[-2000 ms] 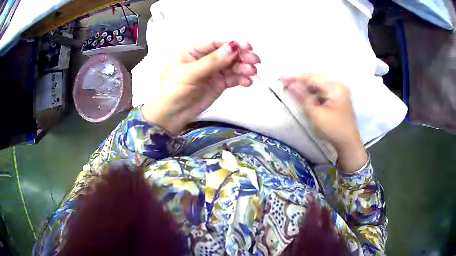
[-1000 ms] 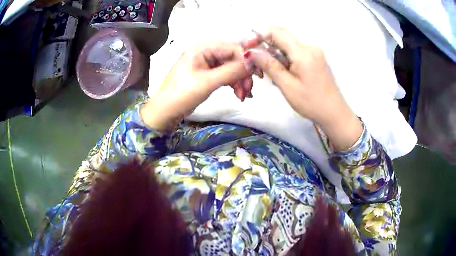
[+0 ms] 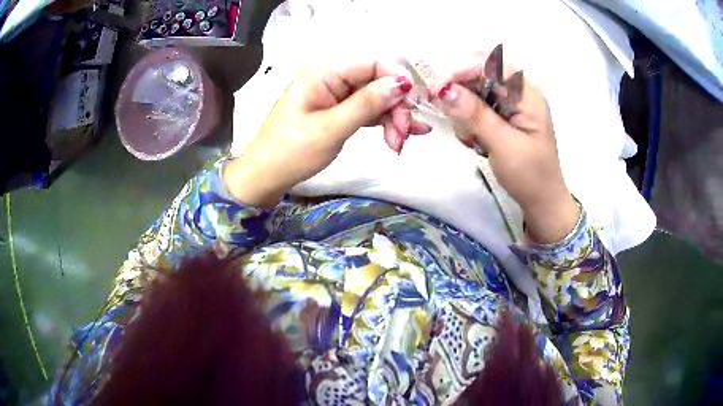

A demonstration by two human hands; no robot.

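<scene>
A large off-white garment [image 3: 349, 170] is spread over the lap. My left hand [image 3: 333, 119] is above it, thumb and index fingertips closed on one side of a small clear, shiny plastic piece [image 3: 424, 91]. My right hand [image 3: 507, 135] is just to its right, thumb and index fingertips at the other side of the piece. Small dark metal snips [image 3: 499, 87] are also in my right hand, blades pointing up and away. A dark line runs along a garment edge [image 3: 498, 202] below my right hand. No needle or thread can be made out.
A translucent pink tub [image 3: 127, 119] with clear scraps stands at the left. Behind it is a box of small round tops [image 3: 186, 17]. Pale blue cloth [image 3: 682, 32] hangs at the upper right. The green floor [image 3: 87, 262] shows at the left.
My hands came together from apart, then parted slightly with the clear piece between them. The snips now show clearly in my right hand. The view has shifted, so the tub and box sit higher.
</scene>
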